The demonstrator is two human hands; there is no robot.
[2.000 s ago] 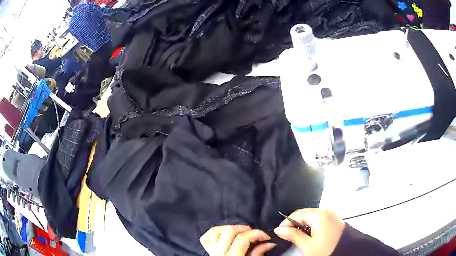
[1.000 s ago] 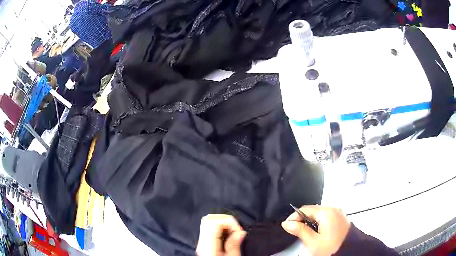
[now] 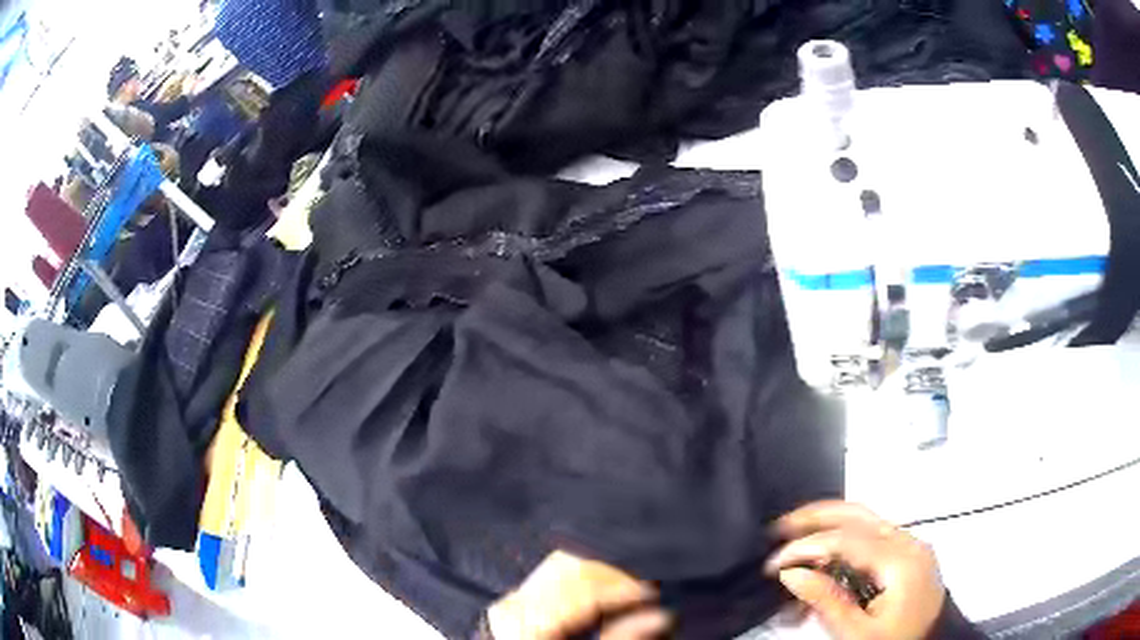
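A black garment piece [image 3: 550, 425] lies spread on the white table left of the machine head, with a fuzzy greyish overlocked seam [image 3: 600, 231] across its upper part. My left hand [image 3: 575, 603] is at the garment's near edge, fingers curled on the cloth and slightly blurred. My right hand [image 3: 863, 569] is at the garment's lower right corner, fingers bent. Dark thread snips [image 3: 850, 580] show in its palm, mostly hidden by the fingers. The presser foot area [image 3: 928, 413] is beyond my right hand.
The white sewing machine head [image 3: 938, 188] with a blue stripe stands at right. A heap of black garments [image 3: 675, 75] lies behind. Dark checked cloth [image 3: 200, 313] hangs at left beside a yellow strip [image 3: 238, 463]. A person [image 3: 125, 81] is at far upper left.
The whole view has shifted, so machine and cloth appear further right. The snips' tip, which stuck out before, is now tucked within my right hand. My left hand's fingers have stretched to the right.
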